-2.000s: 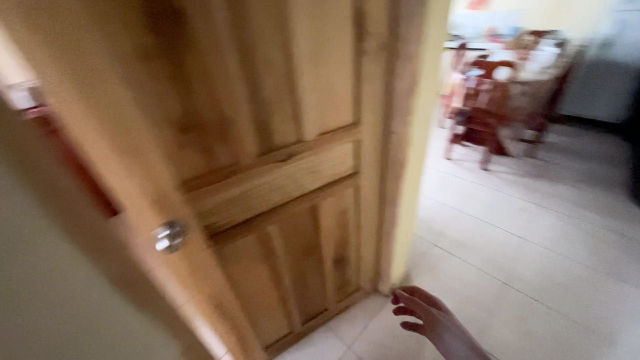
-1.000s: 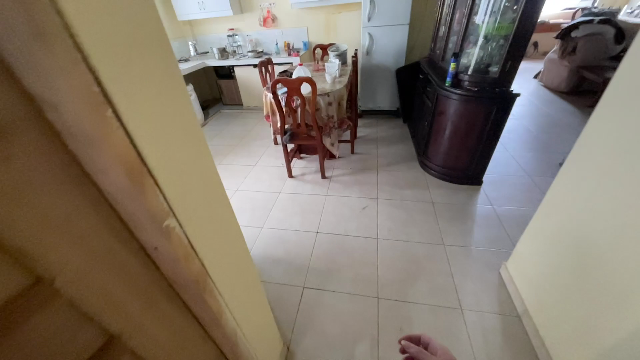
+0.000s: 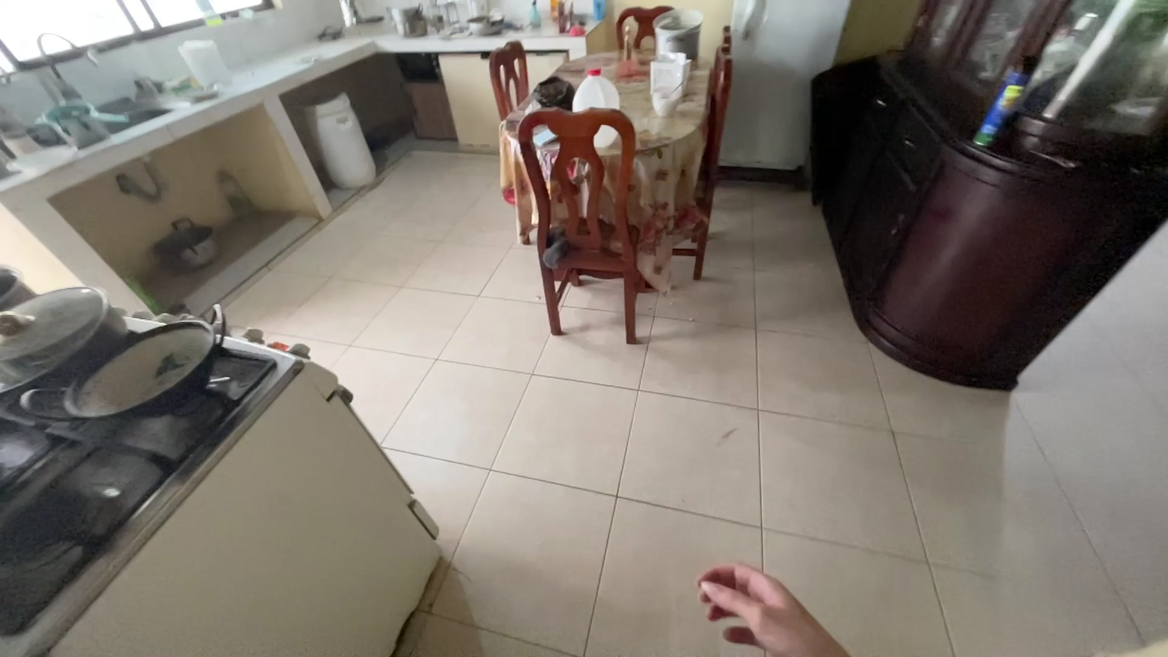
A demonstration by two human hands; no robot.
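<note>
My right hand (image 3: 753, 607) hangs over the pale floor tiles at the bottom of the head view, fingers loosely curled and apart, holding nothing. My left hand is out of the frame. At the lower left stands a gas stove (image 3: 301, 511) with a wide two-handled pan (image 3: 146, 370) and a pot under a glass lid (image 3: 50, 338). Farther off, a carved wooden chair (image 3: 628, 265) stands before an oval table covered by a patterned tablecloth (image 3: 671, 164). On the table are a plastic jug with a red cap (image 3: 596, 94), a white container (image 3: 669, 78) and a large metal pot (image 3: 678, 35).
A tiled counter with a sink (image 3: 137, 114) runs along the left, a white plastic drum (image 3: 342, 141) beneath it. A dark curved wooden cabinet (image 3: 967, 246) stands at the right with a blue and green spray can (image 3: 999, 108). A refrigerator (image 3: 771, 82) is behind the table.
The view has moved from beside the wooden door, through the doorway, into the kitchen. The table and chairs are nearer, and the stove has come into view. My right hand stays empty.
</note>
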